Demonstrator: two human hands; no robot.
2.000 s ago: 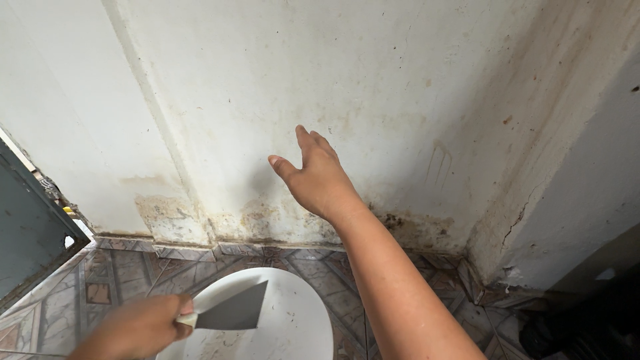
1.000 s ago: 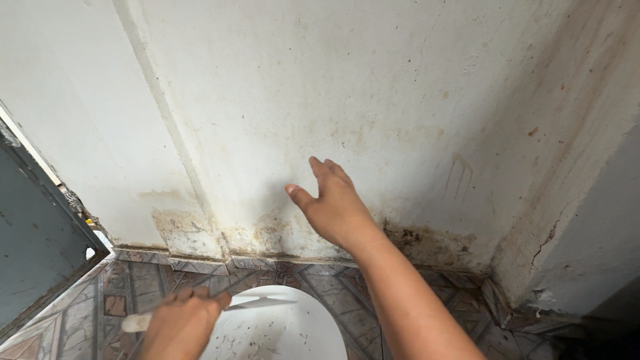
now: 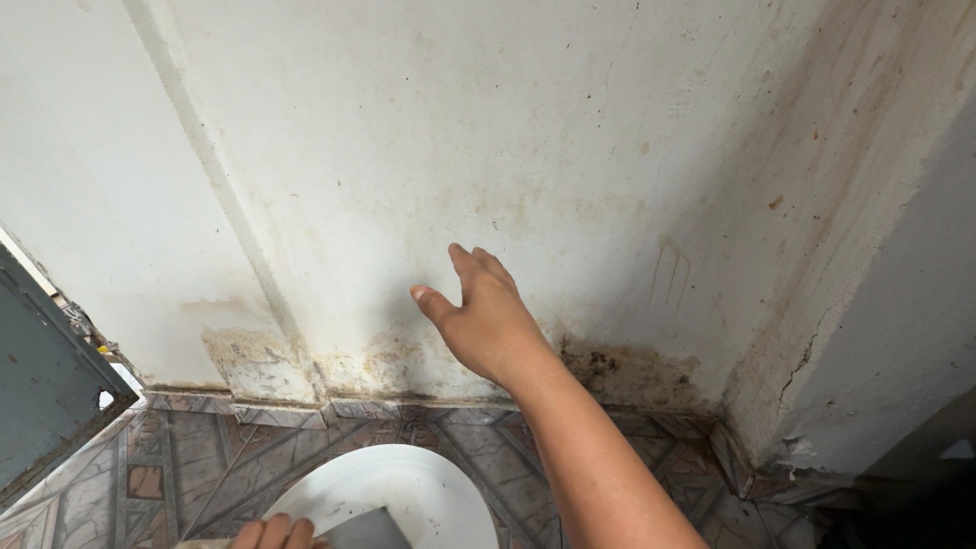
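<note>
My left hand (image 3: 276, 534) is at the bottom edge, partly cut off, with its fingers closed round the handle of a putty knife. The putty knife's grey metal blade (image 3: 370, 531) lies over a round white plastic basin (image 3: 412, 488), which has small dark flakes inside. My right hand (image 3: 488, 320) is held out in front of the white wall (image 3: 457, 152), its thumb and fingers apart and nothing in it. Whether its fingertips touch the wall I cannot tell. Stained, peeling patches (image 3: 633, 374) run along the wall's foot, behind my right wrist and to both sides.
Marble-patterned floor tiles (image 3: 206, 465) and a low tile skirting (image 3: 282, 416) meet the wall. A grey metal door (image 3: 46, 381) stands at the left. A cracked wall projection (image 3: 808, 343) rises at the right, with a dark object (image 3: 915, 511) below it.
My left hand with the putty knife has moved lower in the view, after the blade was turned edge-on a second ago. My right hand stays raised and spread.
</note>
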